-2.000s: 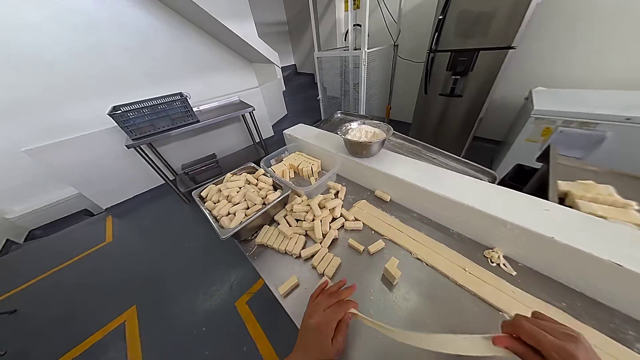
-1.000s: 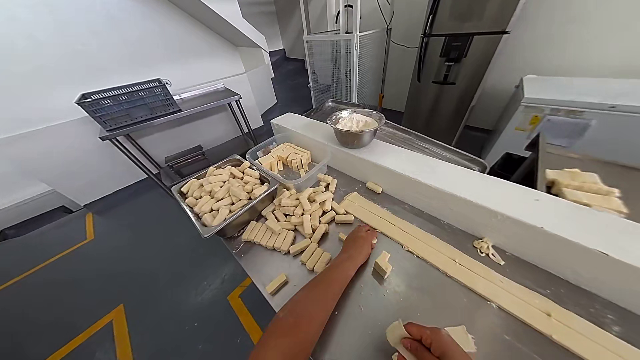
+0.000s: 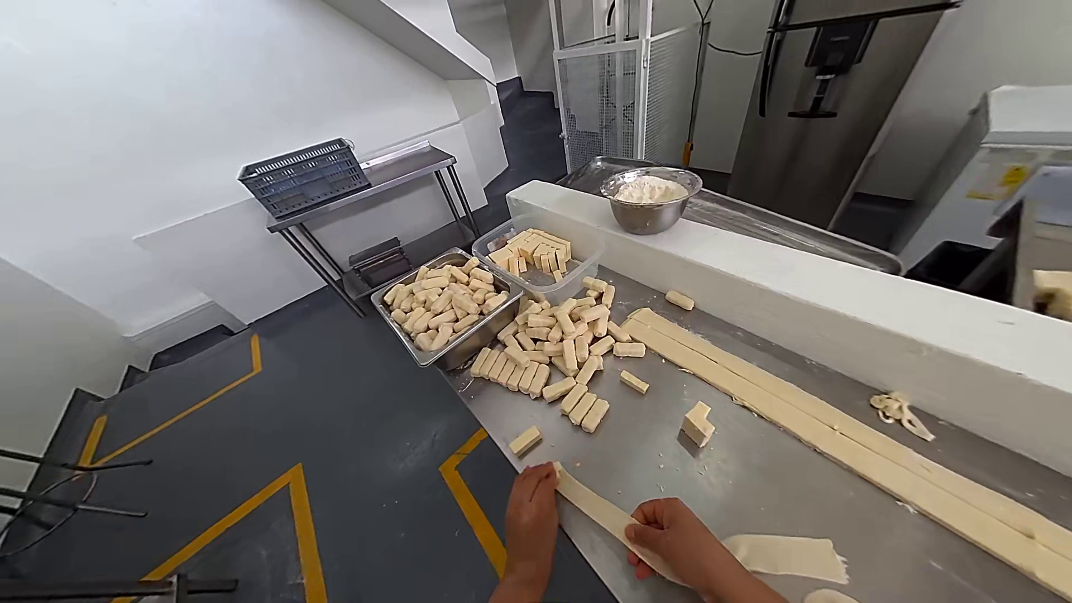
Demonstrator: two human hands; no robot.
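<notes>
Near the front edge of the steel table, my left hand (image 3: 533, 512) grips one end of a dough strip (image 3: 599, 509). My right hand (image 3: 670, 540) pinches the same strip farther along, and the stretch between them is pulled out. Just beyond my left hand lies a cut cheese stick (image 3: 526, 440). A small stack of cheese sticks (image 3: 698, 425) stands mid-table. Many dough-wrapped sticks (image 3: 574, 335) are heaped and partly lined up farther back. Beside my right forearm lies a flat dough piece (image 3: 789, 558). Long dough strips (image 3: 804, 419) run along the low wall.
A steel pan (image 3: 427, 356) full of wrapped sticks and a clear plastic tub (image 3: 578, 280) with cut sticks stand at the far end. A metal bowl of flour (image 3: 649, 213) sits on the white ledge (image 3: 796, 255). Dough scraps (image 3: 900, 412) lie near it. A plastic crate (image 3: 306, 180) rests on a side table.
My left hand, which was reaching toward the loose sticks a second ago, has come back to the near edge and holds the dough strip. My right hand has moved nearer to it.
</notes>
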